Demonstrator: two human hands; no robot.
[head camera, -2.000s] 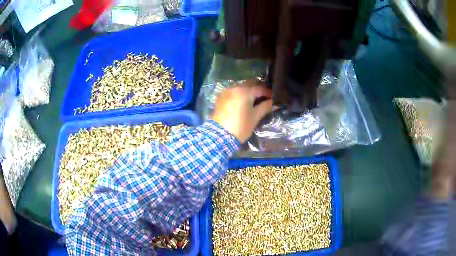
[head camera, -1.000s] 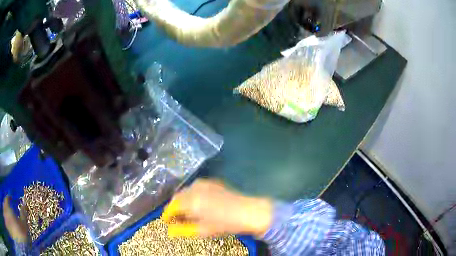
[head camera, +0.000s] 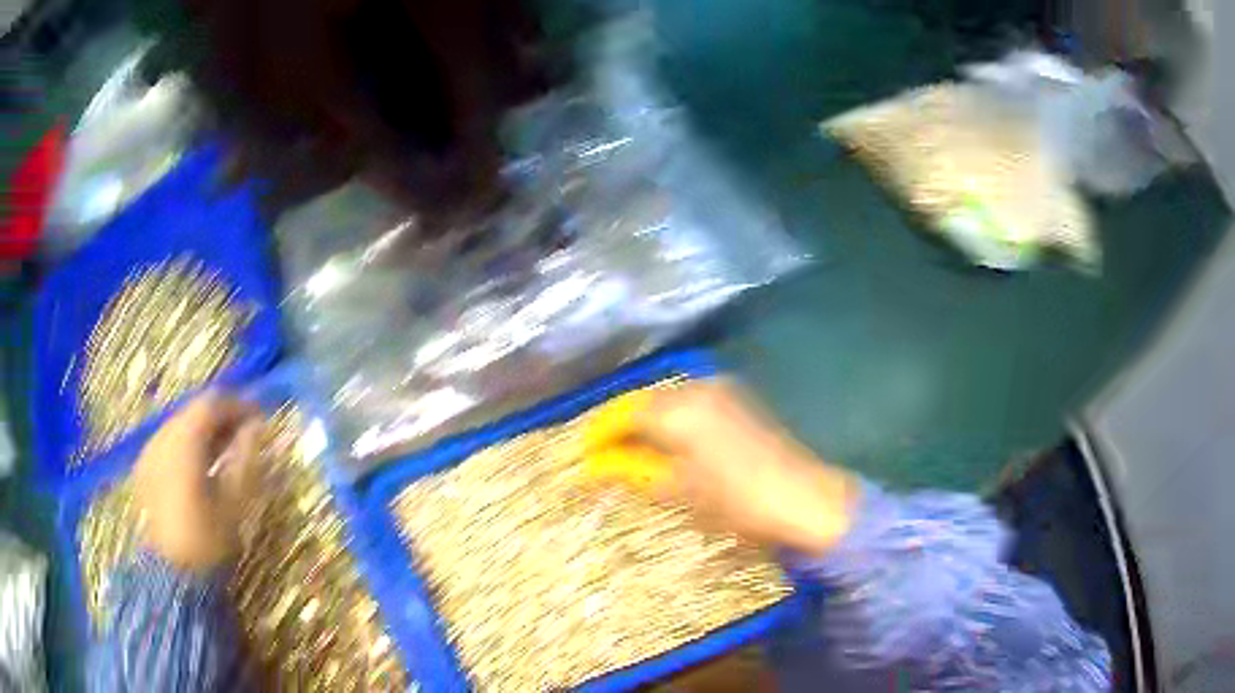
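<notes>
The frame is blurred by motion. My left hand (head camera: 201, 474) is over the upper part of the left parts tray (head camera: 318, 474), which holds a heap of brass-coloured metal pieces (head camera: 305, 596). I cannot tell whether its fingers hold a piece. My right hand (head camera: 718, 454), with yellow finger cots (head camera: 626, 444) on thumb and finger, is at the upper right of the right parts tray (head camera: 420, 616). Its fingertips are at the small gold pieces (head camera: 542, 555); whether it grips one is too blurred to see.
The dark bench press (head camera: 393, 95) stands at top left centre above a flat clear plastic bag (head camera: 542, 284). The upper-left blue tray (head camera: 75, 291) holds a small heap. A filled bag of parts (head camera: 962, 163) lies at upper right on the green bench top (head camera: 894, 366).
The view has swung back left, so the trays sit further right and higher than a second ago. My left hand now shows more fully at the left tray. My right hand remains over the right tray.
</notes>
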